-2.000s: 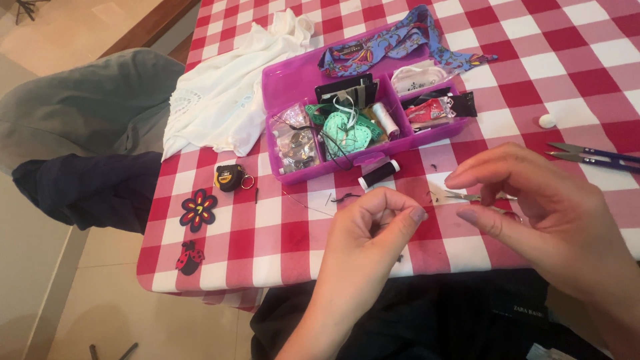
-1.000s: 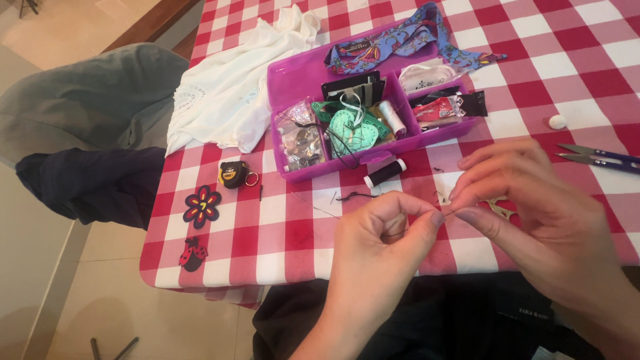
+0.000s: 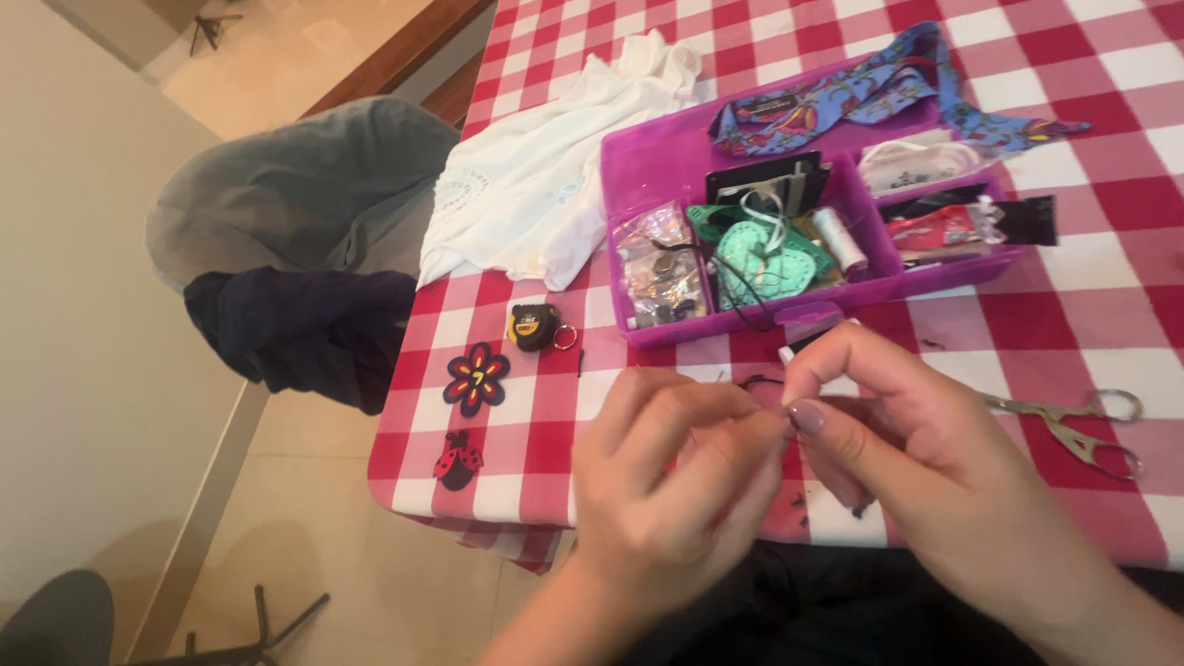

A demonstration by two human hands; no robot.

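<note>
My left hand (image 3: 680,472) and my right hand (image 3: 911,435) meet at the fingertips above the near edge of the table. Thumbs and forefingers are pinched together; whatever lies between them is too small to make out. Just beyond my right hand, a spool of black thread (image 3: 814,339) is mostly covered by its fingers. To the right of that hand, small embroidery scissors (image 3: 1064,421) lie on the checked cloth. A purple plastic sewing box (image 3: 740,324) stands open behind both hands, holding a green felt heart (image 3: 763,264), a spool of white thread (image 3: 840,242) and small packets.
A white garment (image 3: 532,203) lies left of the box, and a blue patterned fabric strip (image 3: 832,106) drapes over its lid. A keychain tape measure (image 3: 534,327), a flower patch (image 3: 476,379) and a ladybird patch (image 3: 458,461) lie near the table's left edge. Clothing covers something beyond that edge.
My hands have come together at the fingertips; two seconds ago they were apart, with the small scissors at my right hand. Those scissors now lie on the cloth. The view has shifted.
</note>
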